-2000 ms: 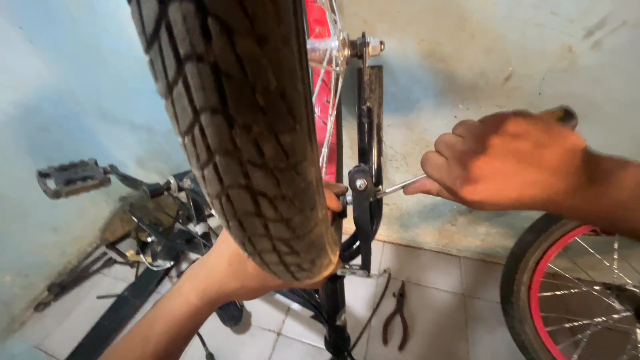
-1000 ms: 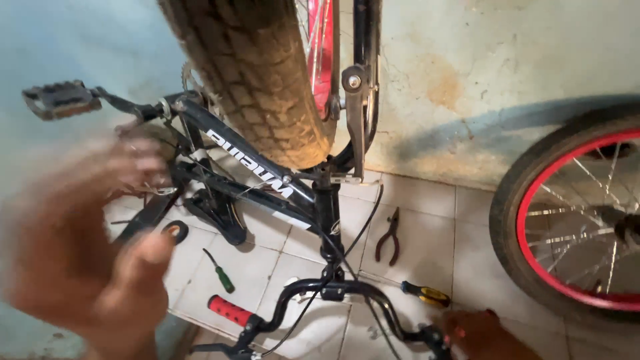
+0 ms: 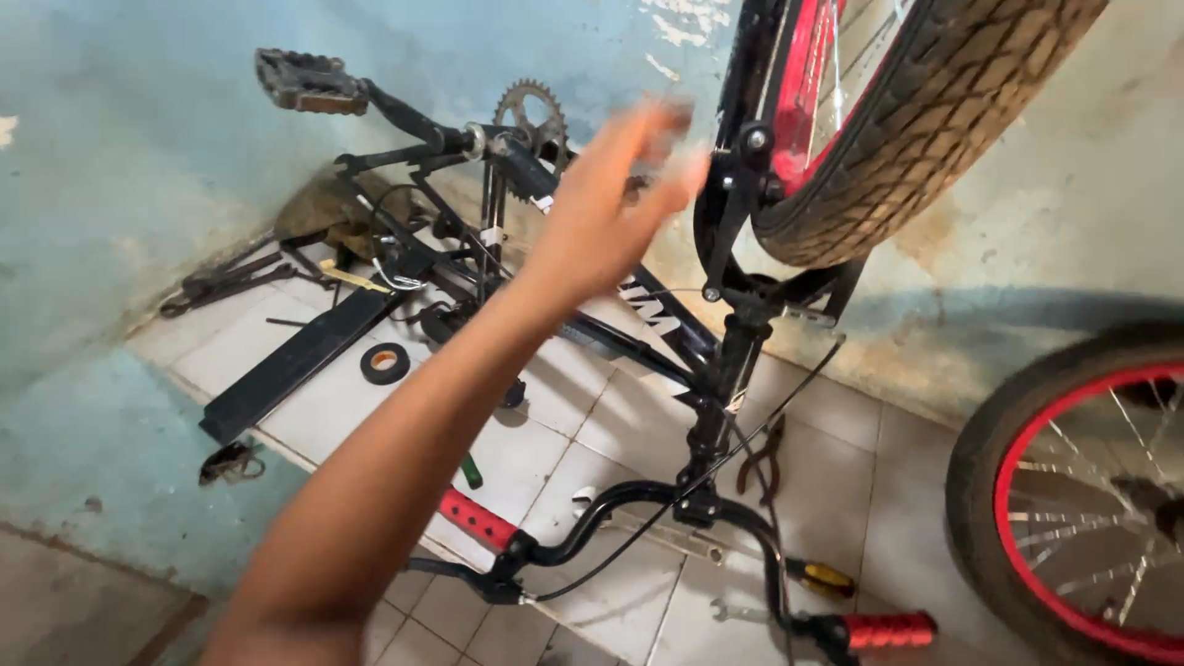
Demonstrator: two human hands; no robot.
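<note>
An upside-down black bicycle frame stands on a tiled ledge, its front wheel's knobbly tyre raised at the upper right. Left of that tyre, a black brake arm is mounted on the fork. My left hand, blurred by motion, is in front of the frame, just left of the brake arm. Its fingers and thumb are spread, and nothing shows between them. My forearm hides part of the frame and of the left red handlebar grip. My right hand is out of view.
A loose red-rimmed wheel leans at the right. Pliers, a yellow-and-black screwdriver and an open-ended spanner lie around the handlebar. At left are black tape, a long black bar and a pedal.
My right hand, earlier working a metal tool at the brake arm, then low by the handlebar, has left the view. My left hand has come to the fork. The view has swung left.
</note>
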